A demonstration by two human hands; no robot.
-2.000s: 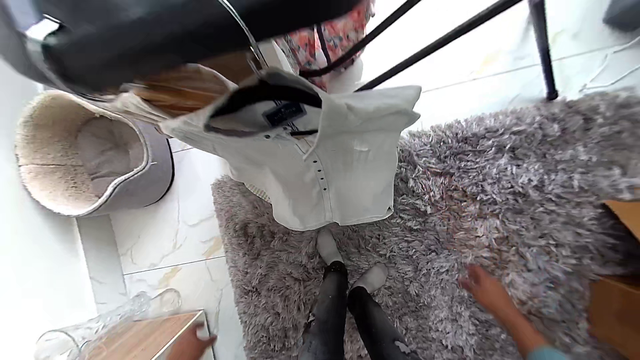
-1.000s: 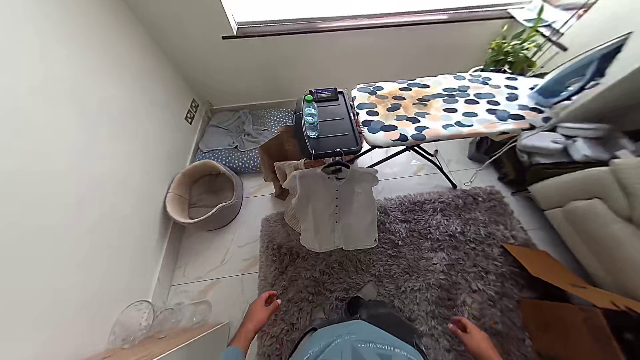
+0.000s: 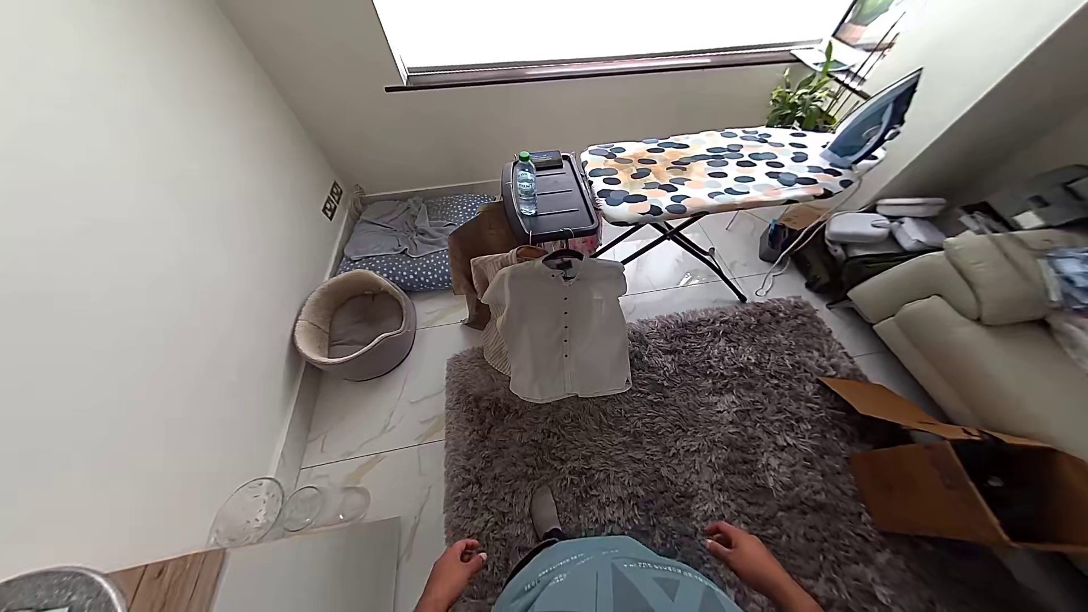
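My left hand [image 3: 455,568] hangs low in front of me, fingers loosely curled with nothing in them. To the right of my body, my right hand [image 3: 739,552] is also empty, its fingers slightly bent and apart. Farther ahead, a white short-sleeved button-up shirt [image 3: 565,331] hangs on a hanger from the edge of a dark plastic lid [image 3: 557,200]. A beige striped garment [image 3: 497,347] hangs behind it, partly hidden. On the lid stand a water bottle with a green cap [image 3: 526,184] and a small dark box [image 3: 549,159].
An ironing board [image 3: 705,174] carries an upright steam iron [image 3: 875,123]. A grey shaggy rug [image 3: 714,408] covers the floor. Left are a round pet bed [image 3: 365,327] and glass vessels [image 3: 246,512] on a cabinet [image 3: 314,569]; right, an open cardboard box [image 3: 926,493] and a beige sofa [image 3: 960,314].
The view has drawn back from the hanging shirt, which loomed close two seconds ago. Both hands remain low and empty. One foot shows ahead of my body now.
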